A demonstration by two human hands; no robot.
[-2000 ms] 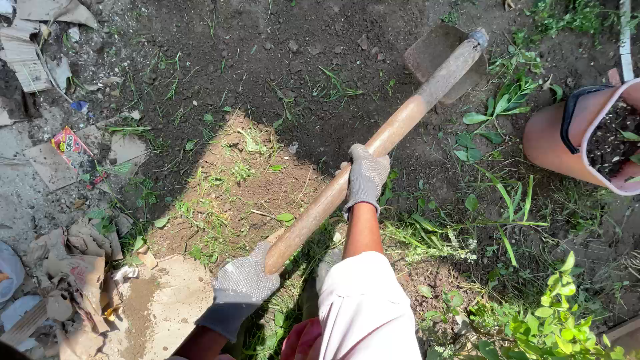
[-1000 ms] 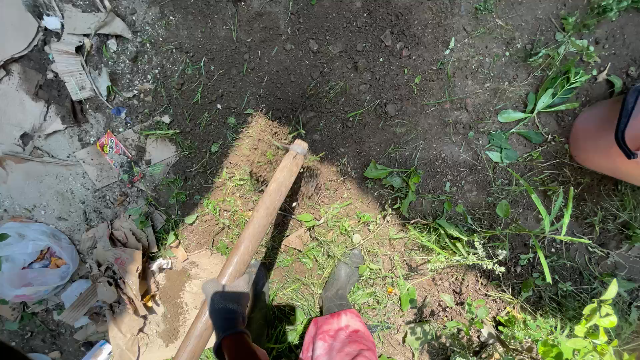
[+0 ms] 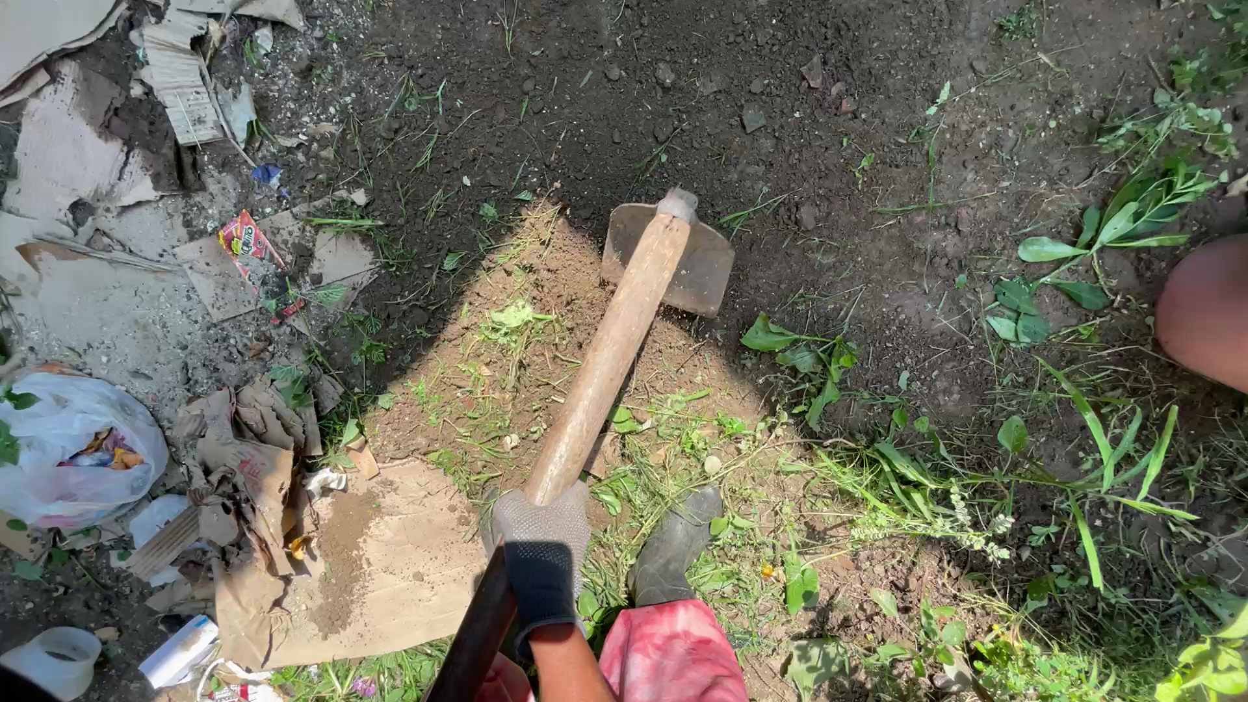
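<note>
My right hand (image 3: 541,546), in a grey dotted glove with its cuff in shade, is closed around the wooden handle of a hoe (image 3: 609,361). The handle runs up and to the right from the bottom edge. Its broad, soil-stained metal blade (image 3: 704,268) lies at or just above the dark soil, at the edge of a sunlit patch; whether it touches is unclear. My left hand is out of view, and the handle's lower end is cut off by the frame. Cut weeds (image 3: 673,448) lie between the blade and my dark boot (image 3: 678,546).
Torn cardboard (image 3: 390,556) and a white plastic bag (image 3: 78,448) of litter lie at left, with a snack wrapper (image 3: 251,244) above. Leafy weeds (image 3: 1121,229) grow at right, near part of a pinkish-brown container (image 3: 1209,312). A white plastic cup (image 3: 58,658) sits at the lower left.
The hoe's blade, at the upper right two seconds ago and hidden one second ago, now shows near the middle. My left hand has left the view. The view has shifted left.
</note>
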